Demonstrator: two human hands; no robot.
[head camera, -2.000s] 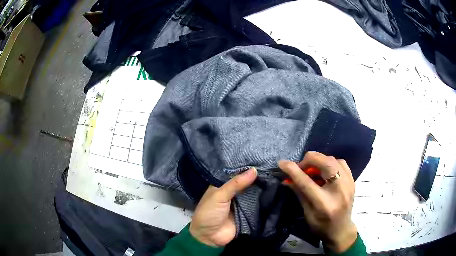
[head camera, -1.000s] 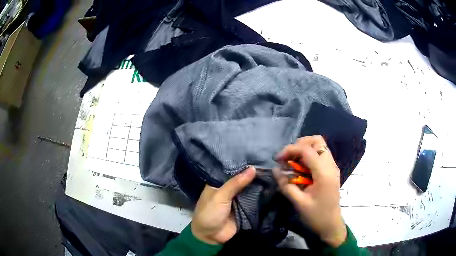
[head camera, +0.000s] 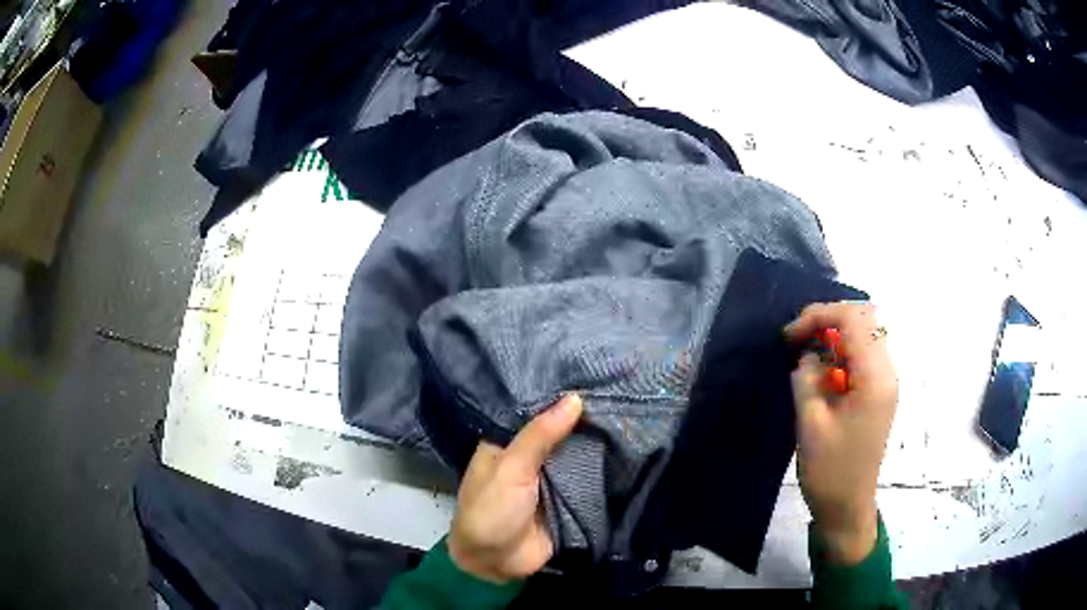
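Observation:
The denim garment (head camera: 596, 238) lies bunched, its grey wrong side up, with a near-black panel (head camera: 741, 405) on its right. My left hand (head camera: 507, 495) pinches the cloth at the left end of a stitched seam (head camera: 632, 402), thumb on top. My right hand (head camera: 844, 417) is at the panel's right edge, away from the seam, closed around the thread snips (head camera: 834, 361); only the orange-red grips show and the blades are hidden. Loose thread ends are too small to make out.
Other dark denim garments (head camera: 477, 119) are heaped along the table's far edge, with more (head camera: 250, 536) at the near left. A smartphone (head camera: 1010, 379) lies on the white table (head camera: 930, 286) at right. A carton (head camera: 48, 167) stands on the floor at left.
My right hand has moved right, away from the seam, with the snips in it. The seam and dark panel are now uncovered. My left hand still pinches the cloth, slightly further left.

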